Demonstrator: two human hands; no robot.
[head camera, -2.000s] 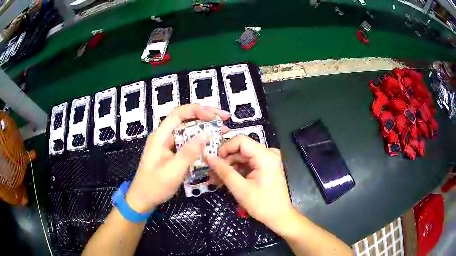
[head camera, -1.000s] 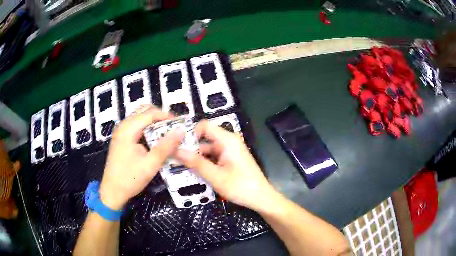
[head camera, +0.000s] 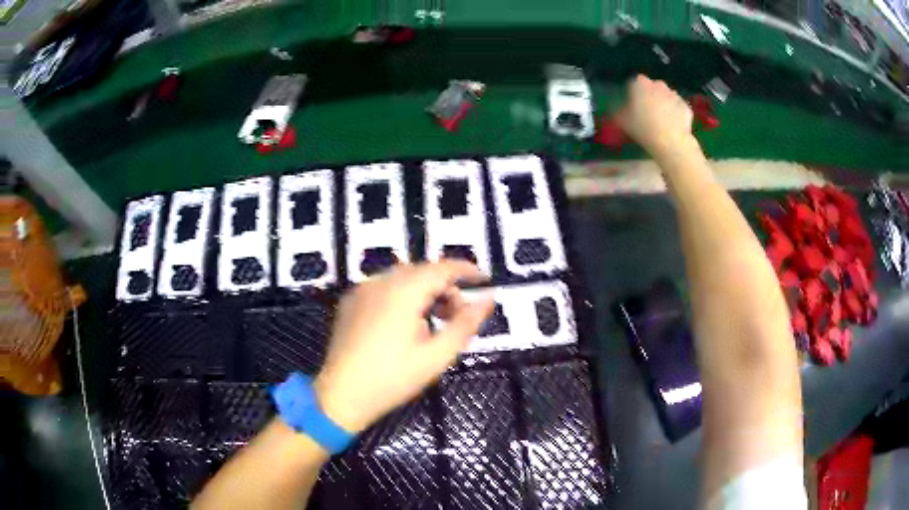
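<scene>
My left hand (head camera: 404, 334), with a blue wristband, is over the black blister tray (head camera: 239, 408). Its thumb and fingers are at the left end of a white phone frame (head camera: 558, 315) lying crosswise; whether they grip it is unclear. More white frames (head camera: 246, 234) stand side by side in the tray's upper row. My right hand (head camera: 658, 118) is blurred over the green belt (head camera: 369, 105), fingers curled; what it holds cannot be told. A partly assembled phone (head camera: 570, 102) and a red part (head camera: 610, 132) lie just left of it.
A black smartphone (head camera: 663, 369) lies on the bench at right, partly behind my right forearm. A red parts heap (head camera: 822, 269) is beyond it. More parts (head camera: 269, 115) lie on the belt. An orange fan (head camera: 25, 299) is far left.
My hands have separated. The phone they held is gone from them, and a phone now shows on the belt by my right hand, which has reached far forward. My left hand is at the crosswise frame.
</scene>
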